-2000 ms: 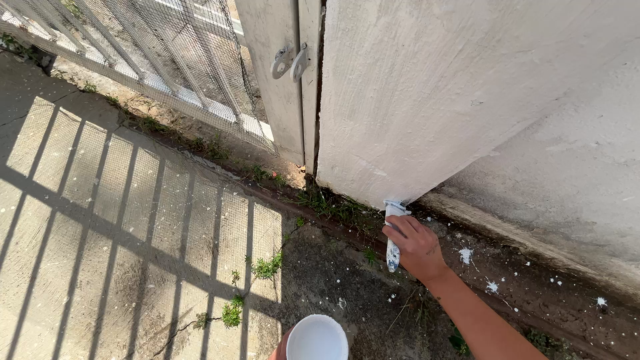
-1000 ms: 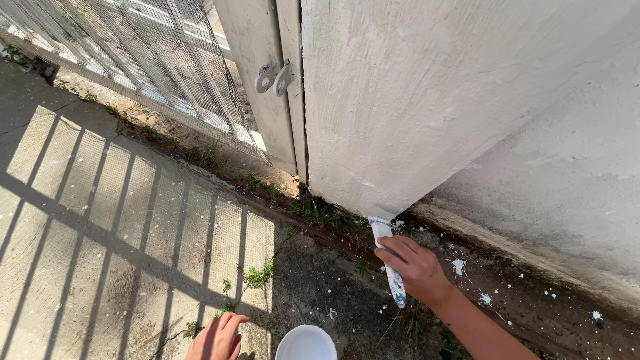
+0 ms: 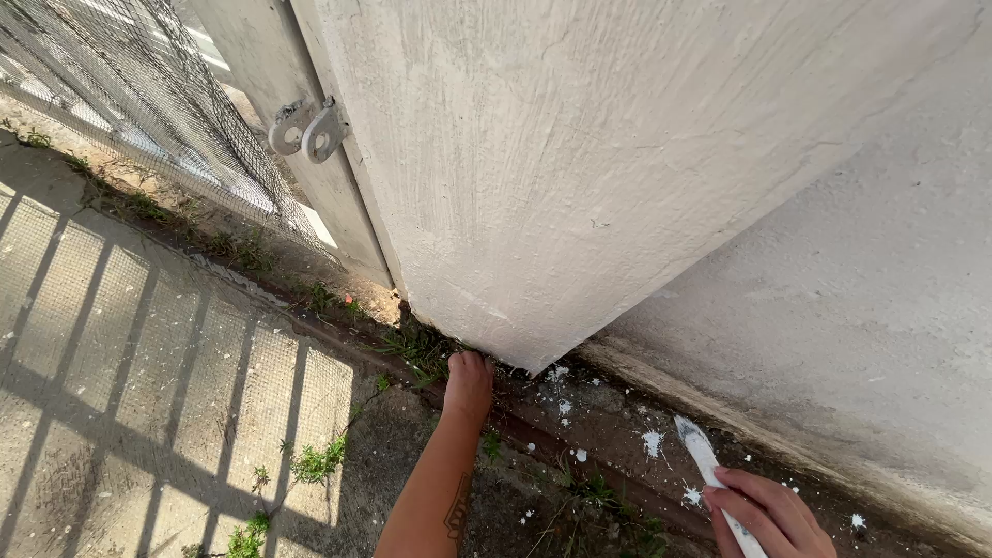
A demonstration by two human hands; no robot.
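Observation:
My right hand (image 3: pixel 763 515) holds a white-handled paintbrush (image 3: pixel 709 465) at the lower right, its bristles pointing up and left, away from the wall. My left hand (image 3: pixel 469 380) reaches down to the foot of the white-painted wall pillar (image 3: pixel 535 186), fingers curled at the grass (image 3: pixel 418 349) along its base. Its fingertips are partly hidden, so whether they grip any grass is unclear. White paint splashes (image 3: pixel 652 442) dot the dark ground between the two hands.
A metal gate frame (image 3: pixel 310 155) with two latch lugs (image 3: pixel 322 133) and wire mesh (image 3: pixel 194 124) adjoins the pillar at left. A recessed wall (image 3: pixel 837 310) stands at right. Weeds (image 3: pixel 318 463) grow from the cracked concrete.
My right hand has drawn the brush away from the pillar's bottom edge, to the right. My left hand has moved up to the pillar's base; the white cup beside it earlier is out of view.

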